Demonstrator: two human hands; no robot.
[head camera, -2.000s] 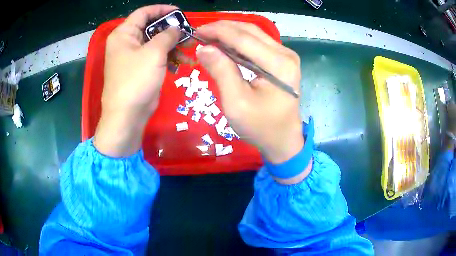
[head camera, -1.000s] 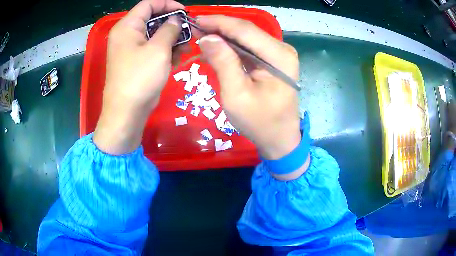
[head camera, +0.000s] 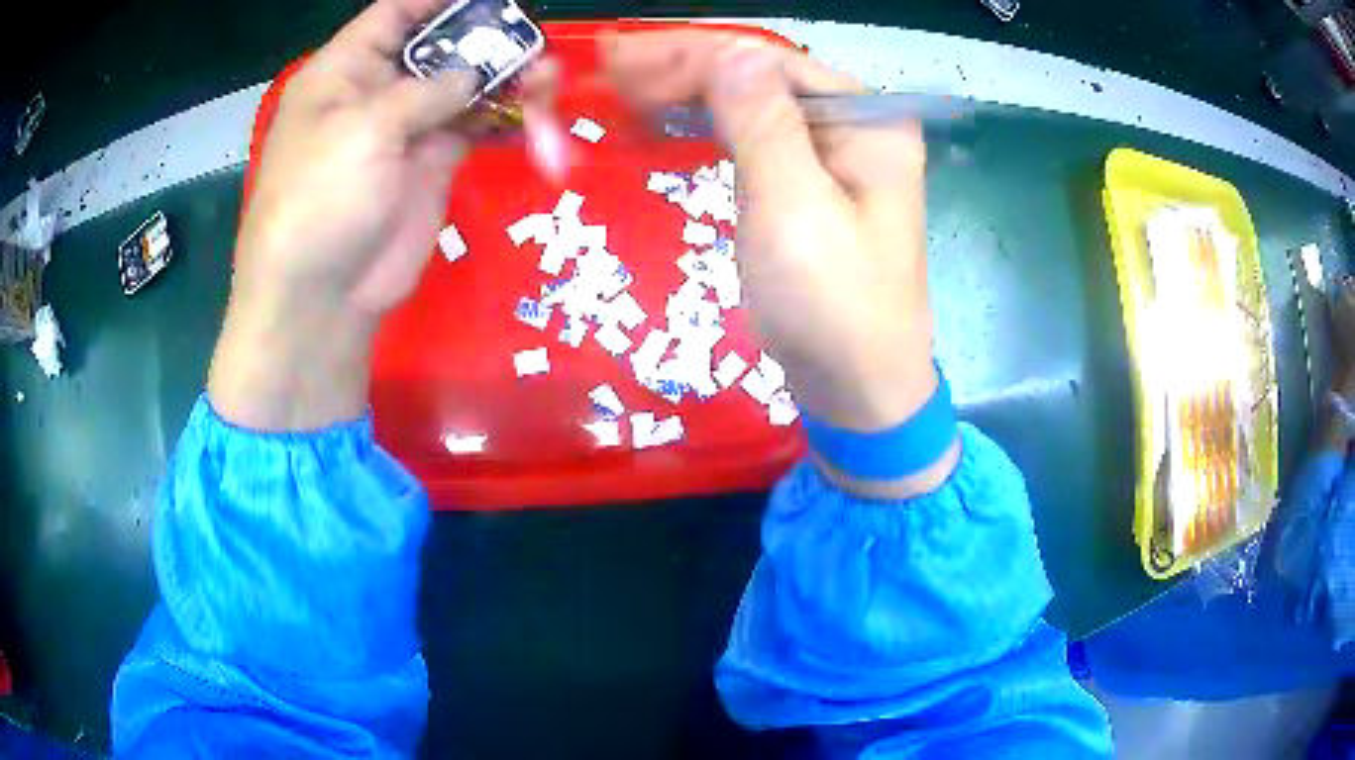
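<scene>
My left hand (head camera: 320, 193) holds a small black device housing (head camera: 479, 45) with a pale rim at its fingertips, above the upper left of the red tray (head camera: 595, 483). Silvery white parts show inside the housing. My right hand (head camera: 832, 223) holds grey metal tweezers (head camera: 877, 109), which lie across its fingers and point left; they are blurred and their tips cannot be made out. A blurred pale pink-white patch (head camera: 547, 141) shows between the hands. Many small white pieces (head camera: 587, 282), some with blue print, lie loose in the tray.
Another housing (head camera: 144, 253) lies on the green bench at the left. A yellow tray (head camera: 1118, 223) with white and orange strips stands at the right. A whitish container and scrap are at the far left. Another person's blue sleeve (head camera: 1315, 520) shows at the right edge.
My left hand has moved slightly left and tilted the housing. My right hand has moved away from it and turned, so the tweezers lie flatter. More white pieces show in the tray.
</scene>
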